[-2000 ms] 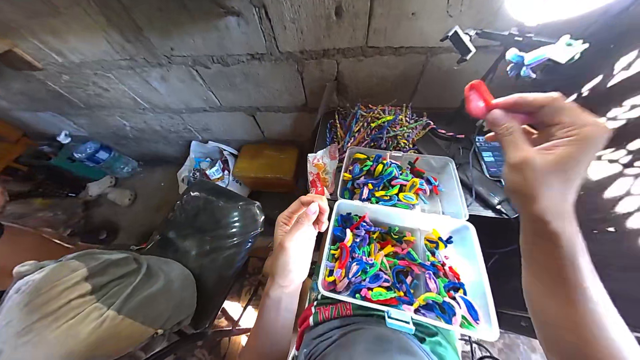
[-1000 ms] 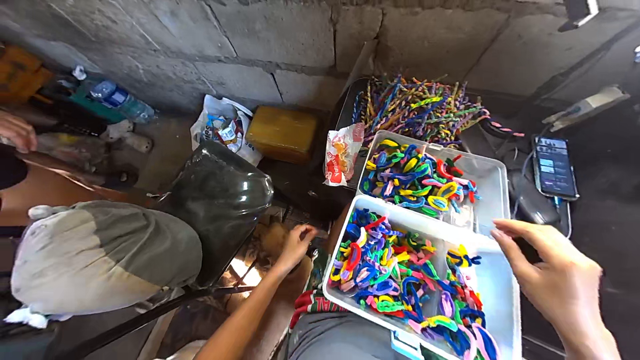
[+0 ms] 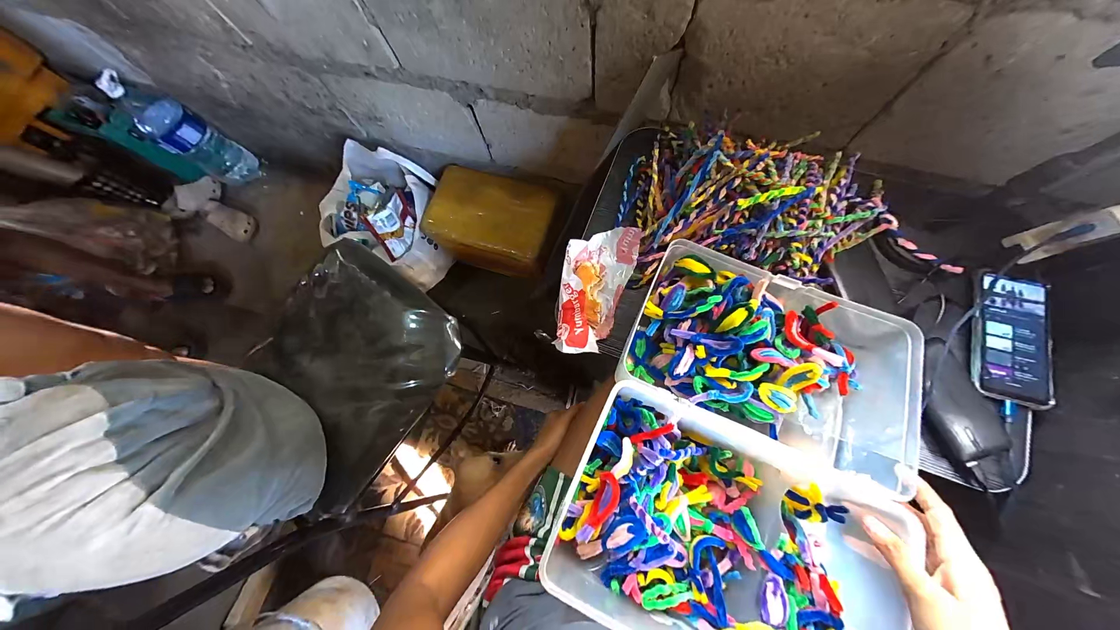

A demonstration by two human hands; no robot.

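My right hand (image 3: pixel 932 556) grips the right rim of a clear plastic compartment box (image 3: pixel 744 437), thumb inside and fingers outside. Many bent, looped pipe-cleaner pieces (image 3: pixel 656 516) in bright colours fill the box, and more pieces (image 3: pixel 726 341) lie in its raised lid (image 3: pixel 879 376). A blue-and-yellow knotted piece (image 3: pixel 814 505) rests near my thumb. My left hand (image 3: pixel 556 433) is low, left of the box, partly hidden beside my leg; whether it holds anything does not show.
Behind the lid lies a pile of twisted pipe cleaners (image 3: pixel 770 201). A food wrapper (image 3: pixel 595 289) is left of it, a phone (image 3: pixel 1013 341) with cables at right. A yellow block (image 3: pixel 490 219), a bag of wrappers (image 3: pixel 385 210) and a black chair (image 3: pixel 367 350) stand left, near a person in a cap (image 3: pixel 157 464).
My right hand has come down from the air, where it held a red piece, to the box rim. My left hand has moved from beside the box down toward my leg. The view has swung left.
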